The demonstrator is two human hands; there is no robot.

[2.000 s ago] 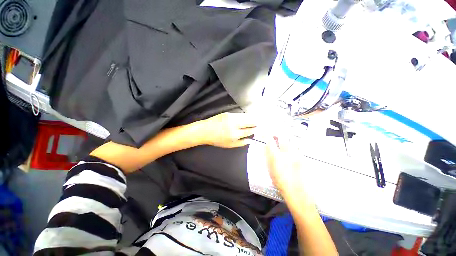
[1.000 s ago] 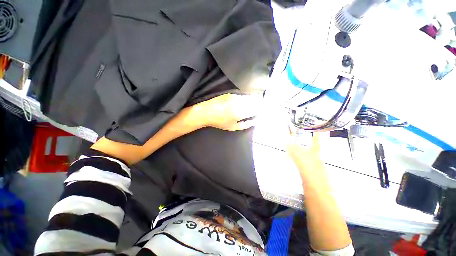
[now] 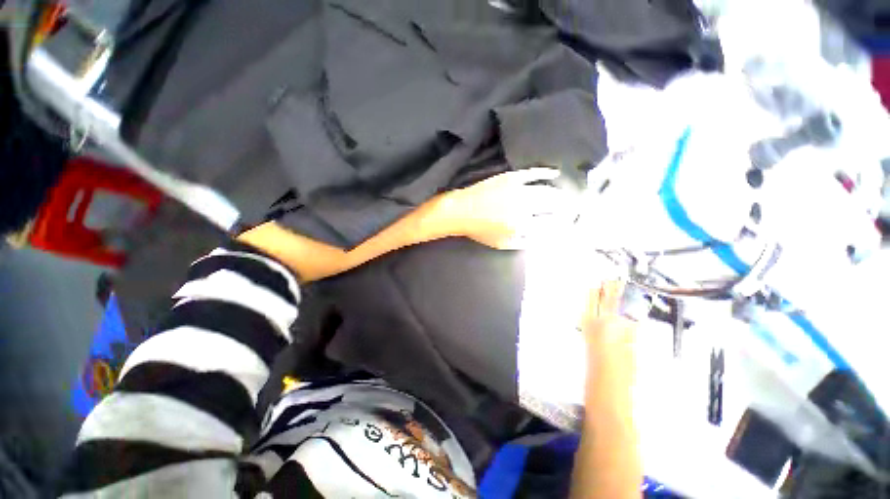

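Note:
The dark grey garment [image 3: 390, 127] lies spread over the table left of the needle and hangs down toward my lap. My left hand [image 3: 517, 210] lies at the garment's edge beside the needle area, its fingertips washed out by glare. My right hand [image 3: 610, 297] is just below the presser foot area of the white sewing machine [image 3: 722, 185] with its blue stripe. Glare and blur hide its fingertips and whether either hand pinches cloth.
Black thread snips [image 3: 716, 385] and a small metal tool [image 3: 677, 326] lie on the machine bed, with a phone [image 3: 761, 443] near its edge. A red crate [image 3: 83, 210] stands lower left. Blue straps show near my lap.
The camera view has tilted and shifted. My right hand moved from the table edge up to the needle area, then stayed near it. My left hand remains by the cloth edge.

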